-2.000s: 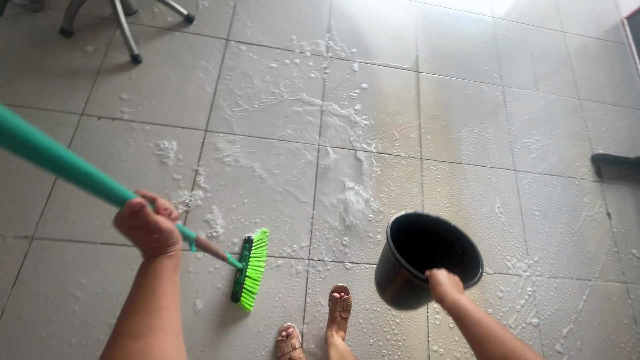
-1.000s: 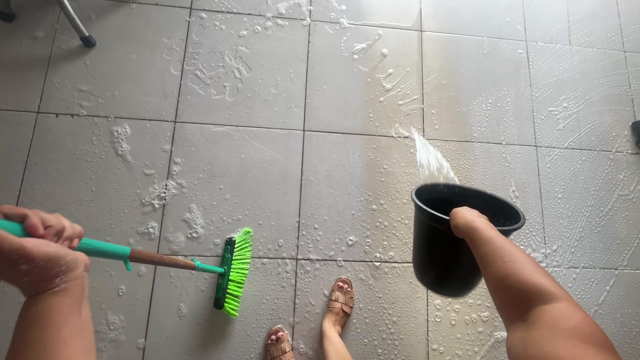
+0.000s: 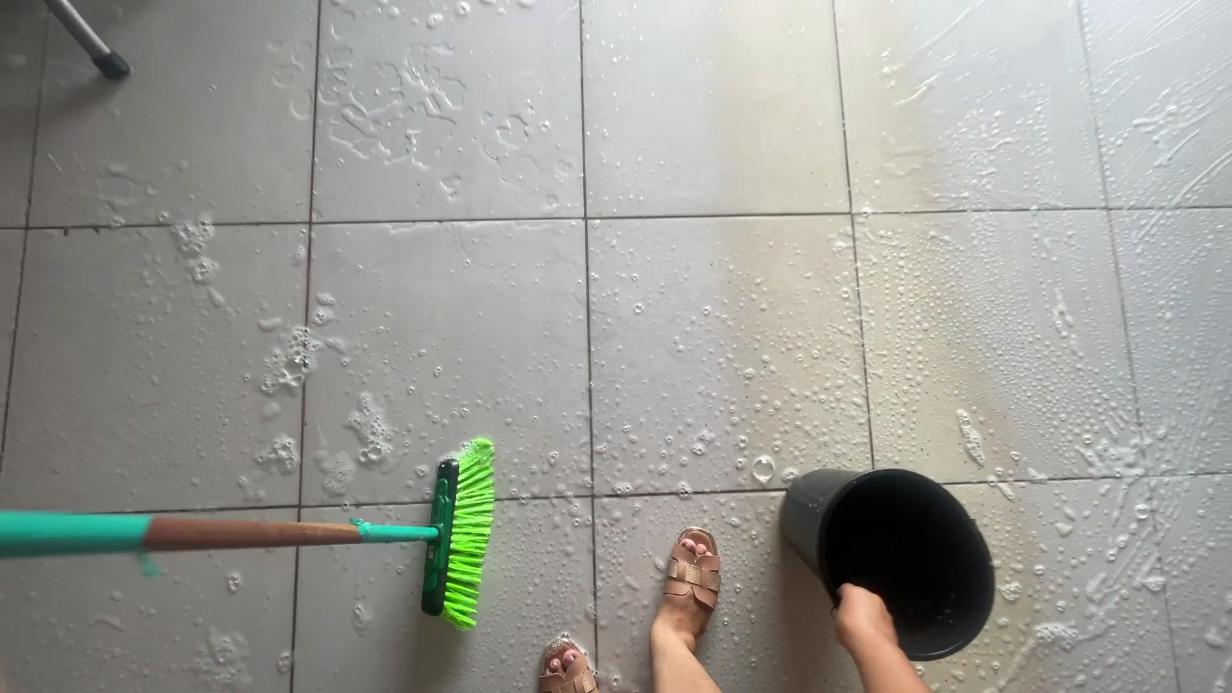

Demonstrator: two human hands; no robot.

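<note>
My right hand (image 3: 862,616) grips the near rim of a black plastic bucket (image 3: 804,525), tilted so that its dark opening shows; what is inside cannot be seen. A broom with bright green bristles (image 3: 472,534) lies to the left of my feet, its green and brown handle (image 3: 250,532) running out past the left edge. My left hand is outside the view. Soap suds (image 3: 294,358) and droplets cover much of the grey tiled floor (image 3: 443,289).
My feet in brown sandals (image 3: 693,575) stand at the bottom, between broom and bucket. A metal furniture leg with a dark rubber tip (image 3: 111,64) rests on the floor at the top left. The tiles are wet and soapy.
Water was pouring from the bucket a second ago; none pours now, and the bucket has tipped so its opening faces me more. My left hand has gone out of view.
</note>
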